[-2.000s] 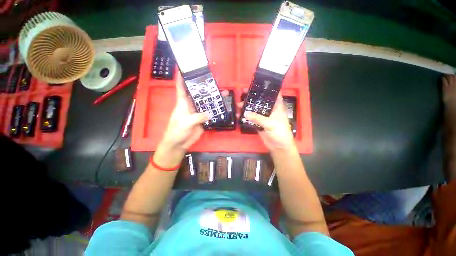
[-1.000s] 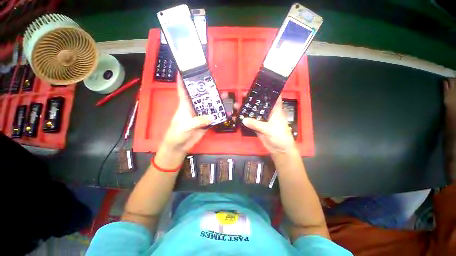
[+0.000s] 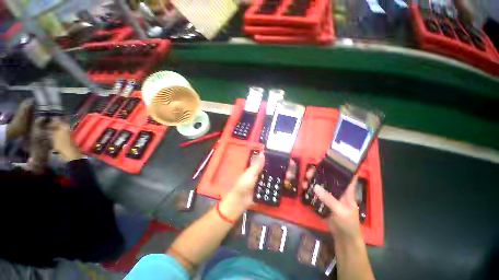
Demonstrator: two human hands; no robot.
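Note:
My left hand (image 3: 247, 183) holds an open flip phone (image 3: 272, 178) by its keypad half, thumb at the keypad's left edge. Its screen (image 3: 285, 129) glows. My right hand (image 3: 342, 210) holds a second open flip phone (image 3: 334, 178), its thumb on the keypad. Its screen (image 3: 350, 135) shows a darker picture. Both phones are above the red phone tray (image 3: 223, 170). Two open phones (image 3: 248, 121) lie in the tray's upper left pockets. Closed phones show partly in the lower pockets behind my hands. Several brown batteries (image 3: 276, 237) lie along the tray's near edge.
A desk fan (image 3: 175, 104), a red marker pen (image 3: 200, 139) and a slim pen (image 3: 203, 163) are left of the tray. Another phone tray (image 3: 92, 130) lies further left, near another person's hand. A green conveyor belt (image 3: 219, 71) runs behind, with stacked red trays (image 3: 287, 22) beyond.
The view has turned left and up, showing more of the line. Both phones are still held, now lower over the tray. My left phone's keypad looks darker, and more of the two phones in the tray shows.

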